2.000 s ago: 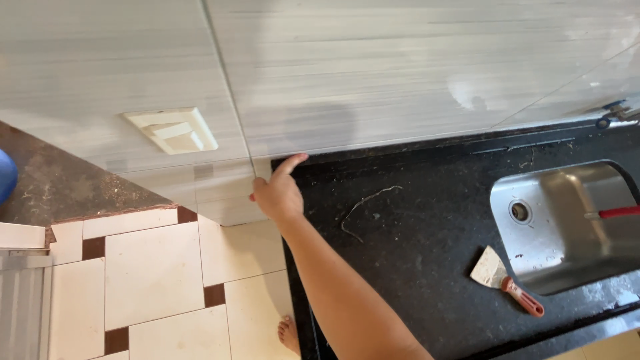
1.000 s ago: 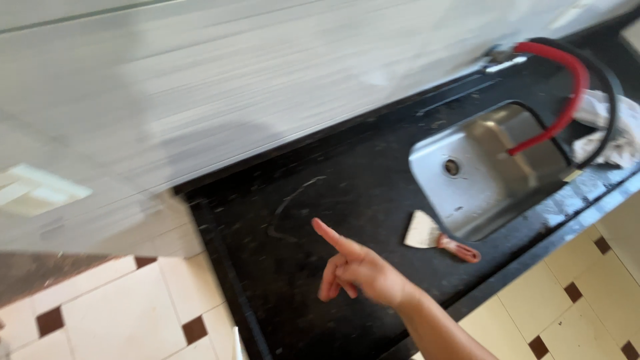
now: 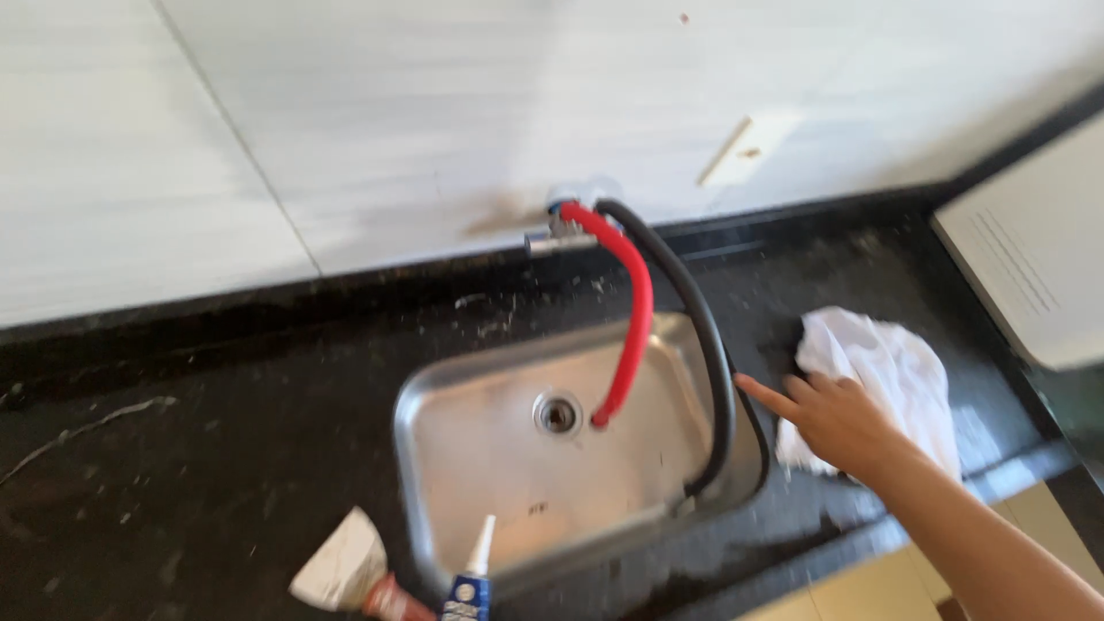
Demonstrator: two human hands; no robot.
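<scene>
My right hand (image 3: 828, 418) points with its index finger at the right rim of the stainless steel sink (image 3: 483, 448), beside a black hose (image 3: 703, 319). It holds nothing; the other fingers are partly curled over a white cloth (image 3: 897, 362) lying on the black stone counter. A red hose (image 3: 639, 293) curves from the tap (image 3: 565, 240) down into the basin near the drain (image 3: 557, 415). At the bottom edge lie a putty knife (image 3: 345, 565) with a red handle and, partly in view, a blue tube with a white nozzle (image 3: 470, 586). My left hand is out of view.
Light wall panels (image 3: 388, 129) rise behind the counter (image 3: 216, 448), with a wall plate (image 3: 749, 151) above the right part. A white appliance or panel (image 3: 1035, 233) borders the right side. A pale strand (image 3: 95, 424) lies on the counter at left.
The view has swung right and closer to the sink. My right hand has moved from the counter's left end, past its middle, to the sink's right side.
</scene>
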